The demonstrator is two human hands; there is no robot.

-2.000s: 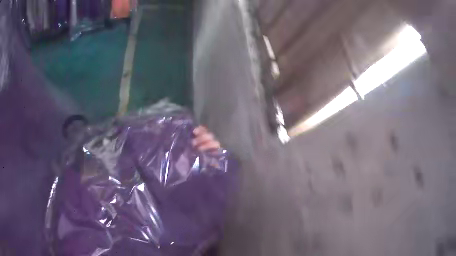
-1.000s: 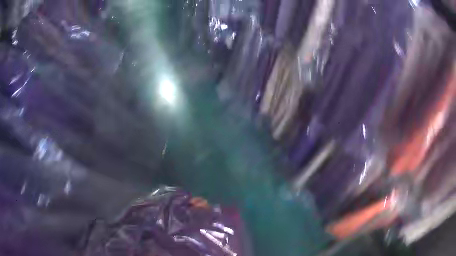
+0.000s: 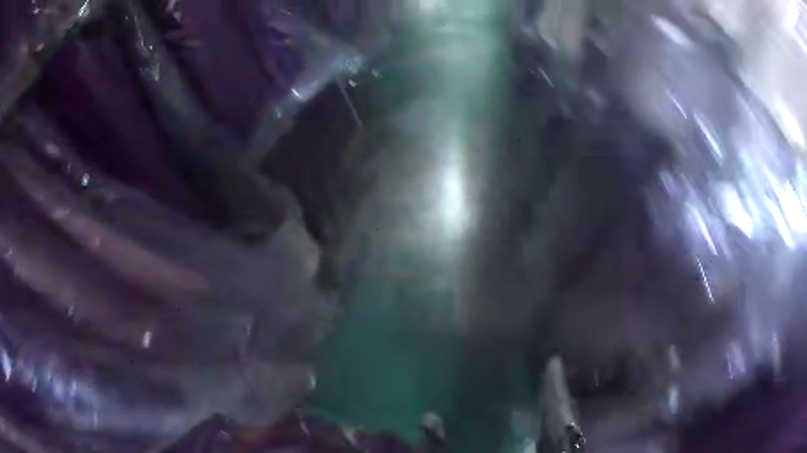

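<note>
No hand shows in the head view. A strip of dark glossy film point(image 3: 327, 435) shows at the bottom edge, left of centre, cut off by the frame. It looks like the top of a bagged garment; what holds it is hidden. Bagged dark purple garments point(image 3: 97, 124) hang at the left, blurred. More bagged garments point(image 3: 726, 203) with strong white glints are at the right.
A narrow green floor aisle point(image 3: 389, 354) with a bright reflection runs up the middle between the two sides. Brownish-pink bagged strips point(image 3: 124, 257) stick out at the left. A pale, thin upright piece point(image 3: 556, 403) is at the lower right of the aisle.
The view has swung, so the aisle now runs straight up the middle. The purple bagged garment has dropped mostly out of the bottom edge, and the fingers seen on it are out of view.
</note>
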